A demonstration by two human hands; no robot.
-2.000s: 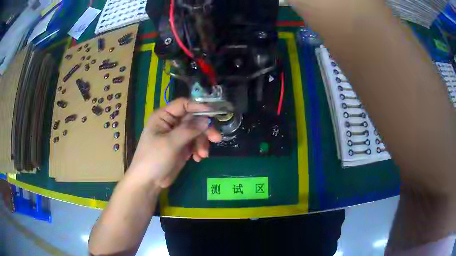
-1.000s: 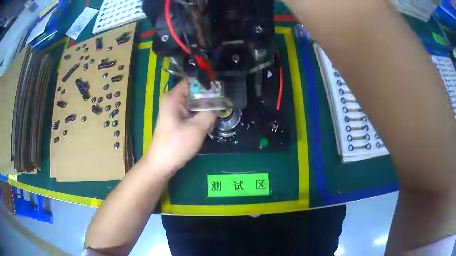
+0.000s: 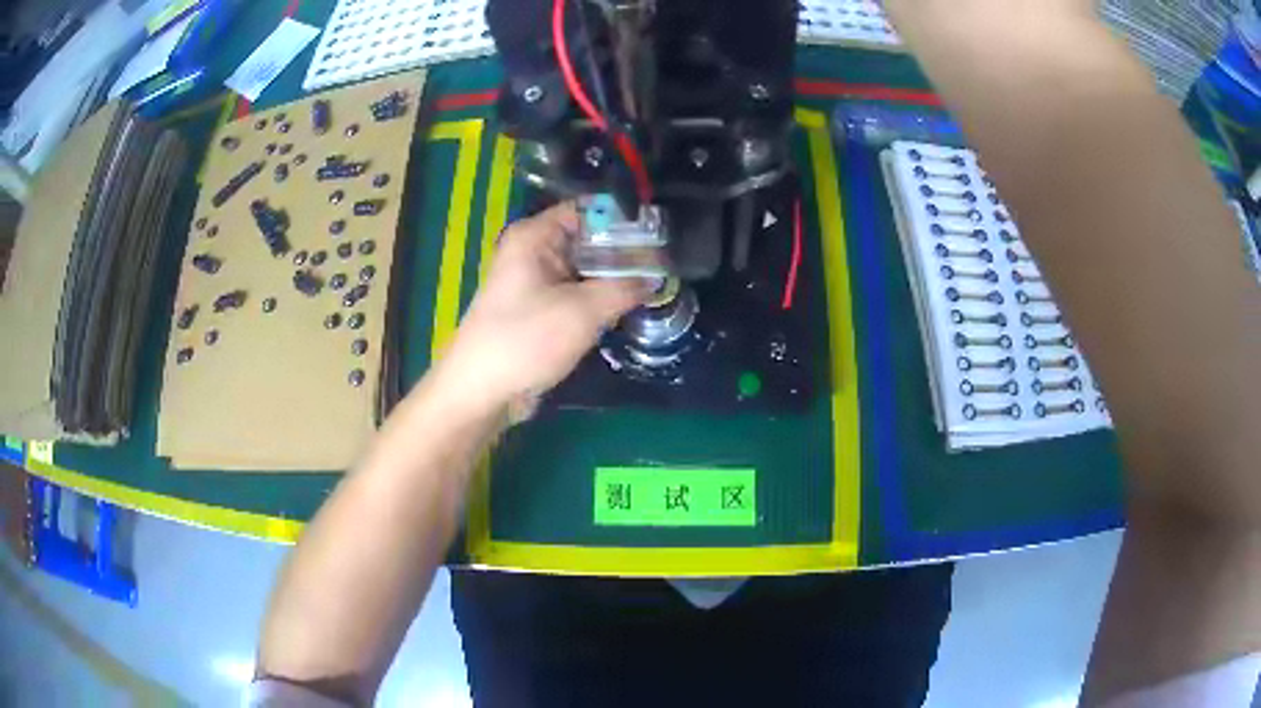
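Note:
The black test fixture point(image 3: 664, 152) stands upright on its black base in front of me. The silvery round nest point(image 3: 658, 321) sits low on it. My left hand point(image 3: 542, 307) is at the fixture, its fingers around a small clear block point(image 3: 620, 252) just above and left of the nest. Whether a small component lies in the nest is too small to tell. My right forearm reaches up along the right side; my right hand is cut off by the top edge.
A component tray point(image 3: 998, 297) with rows of parts lies at right. A cardboard sheet point(image 3: 256, 374) with loose round dark parts lies at left, beside a cardboard stack point(image 3: 111, 277). A green label point(image 3: 675, 497) is before the fixture. A back tray point(image 3: 401, 39) lies behind.
My left hand has moved up from below the clear block and now closes around it from the left. The whole view has shifted slightly. My right forearm stays raised.

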